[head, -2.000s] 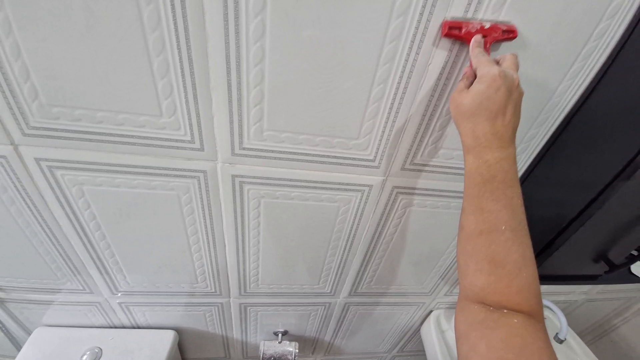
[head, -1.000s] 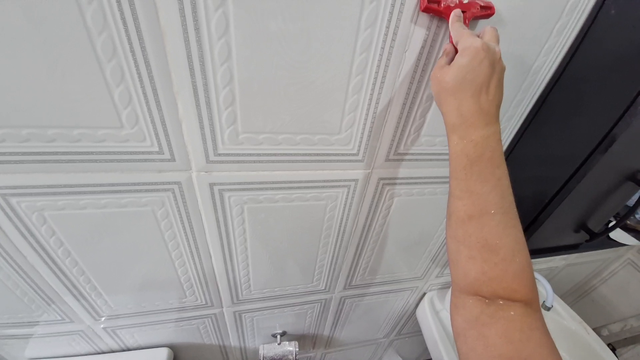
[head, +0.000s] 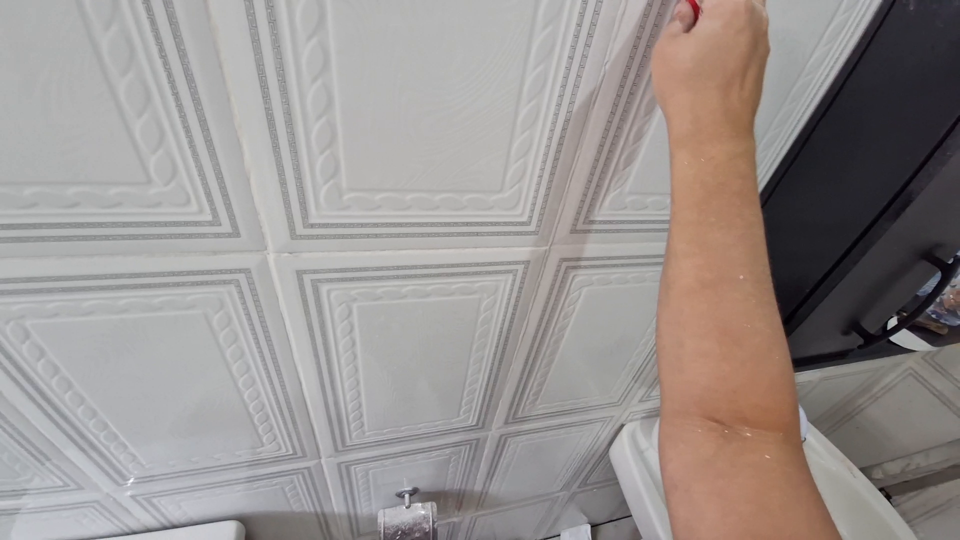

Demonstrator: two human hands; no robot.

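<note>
My right hand is at the top edge, right of centre, closed around a red tool. Only a sliver of its handle shows; the tool's head is out of the frame. The forearm, flecked with white specks, runs down the right side. Behind it stands a wall of white embossed tiles with grey patterned borders and pale grout lines. The hand is up by the upper tiles, beside the black cabinet. My left hand does not appear.
A black cabinet with a curved handle is at the right. Below it, a white basin sits partly behind the forearm. A toilet roll holder hangs at the bottom centre, and a white cistern lid shows at lower left.
The red tool, fully seen two seconds ago, has mostly left the top of the frame with my right hand around it. The view has shifted somewhat.
</note>
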